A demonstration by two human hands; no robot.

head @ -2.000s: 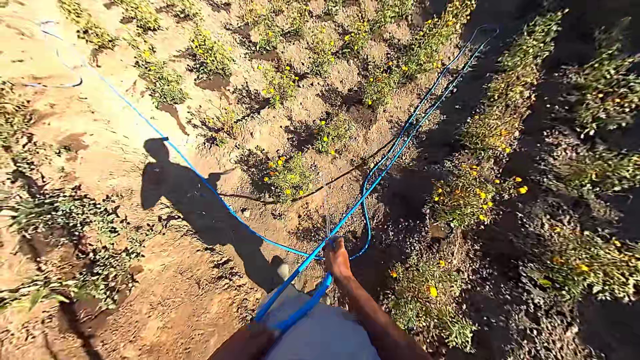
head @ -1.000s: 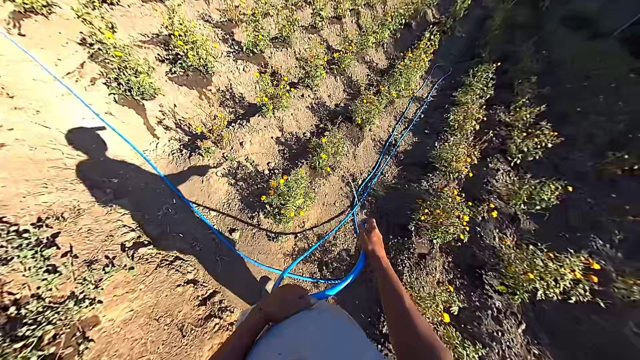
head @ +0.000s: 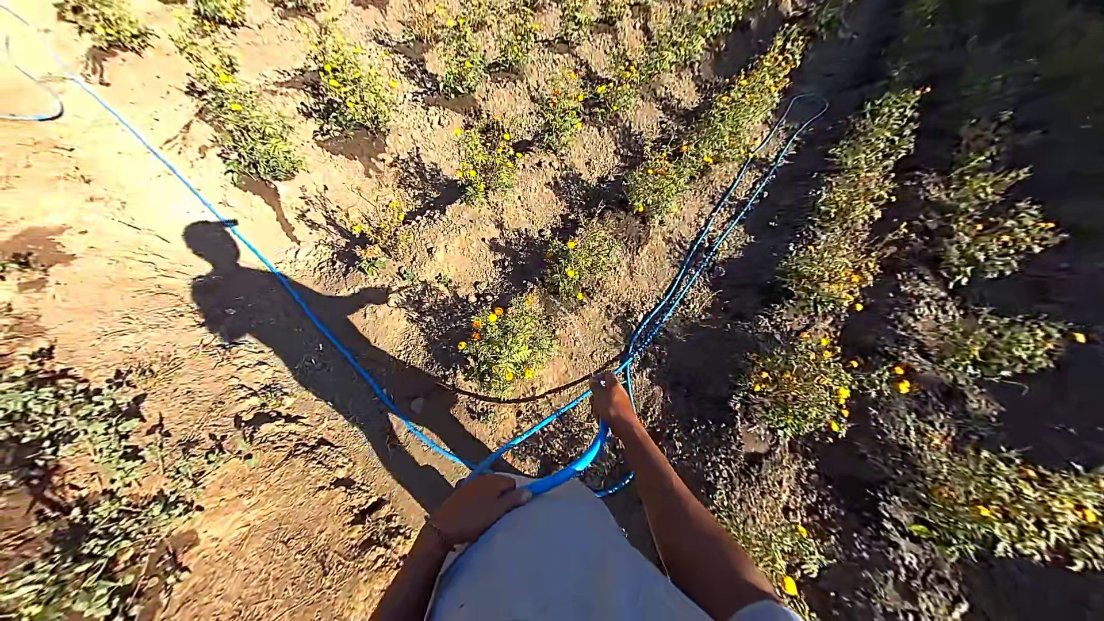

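Note:
A blue garden hose [head: 565, 472] bends across the front of my body, between my two hands. My left hand [head: 479, 507], at waist height, is closed around it near the bottom centre. Held farther out and to the right, my right hand [head: 611, 399] grips the hose's other visible part; the hose end there is too small to make out. More lengths of the blue hose [head: 319, 326] run to the upper left, and a long narrow loop of it [head: 687, 269] stretches over the soil to the upper right.
Rows of bushes with yellow and orange flowers [head: 511, 343] grow ahead and to the right [head: 798, 384]. Leafy green plants [head: 73, 483] stand at the lower left. Dry bare soil [head: 250, 517] lies between them, with my shadow [head: 319, 345] across it.
My left hand was low at the frame's bottom edge two seconds ago and now shows higher, at my waist. My right hand stays on the hose, extended forward.

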